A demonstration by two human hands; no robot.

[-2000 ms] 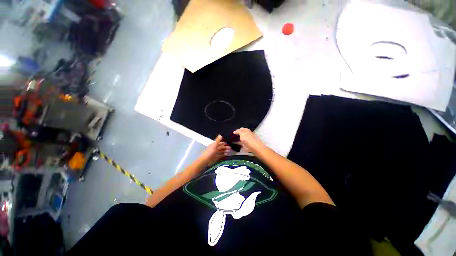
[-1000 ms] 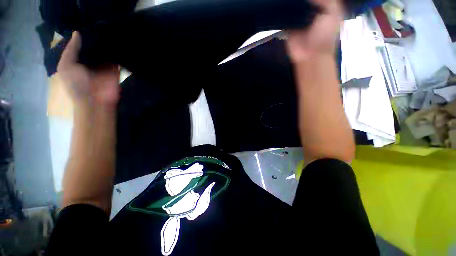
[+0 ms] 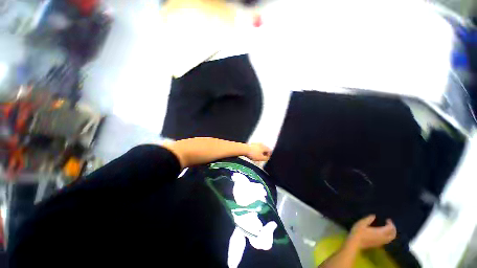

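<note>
A black fabric panel [image 3: 324, 136] lies at the right on the black stack, with a faint oval line near its lower middle. My left hand [image 3: 259, 152] reaches across my body and its closed fingers grip the panel's left edge. My right hand [image 3: 374, 234] is at the panel's near right edge, thumb and finger apart over the black cloth. Another black panel [image 3: 214, 99] lies further left on white paper, with a dark fold or shadow across it. The card template [image 3: 199, 10], glaring nearly white, covers its far edge.
A red spot [image 3: 257, 21] shows beside the template. Large white pattern paper [image 3: 361, 47] lies beyond the right stack. White strips [image 3: 444, 235] lie at the far right, yellow-green fabric [image 3: 332, 248] by my right wrist. Blurred orange and grey items [image 3: 49, 125] stand beyond the floor at left.
A second ago both hands held black cloth raised in front of me. Now they are low and apart at the right stack, and the view has swung back. The marked oval panel lies on the stack.
</note>
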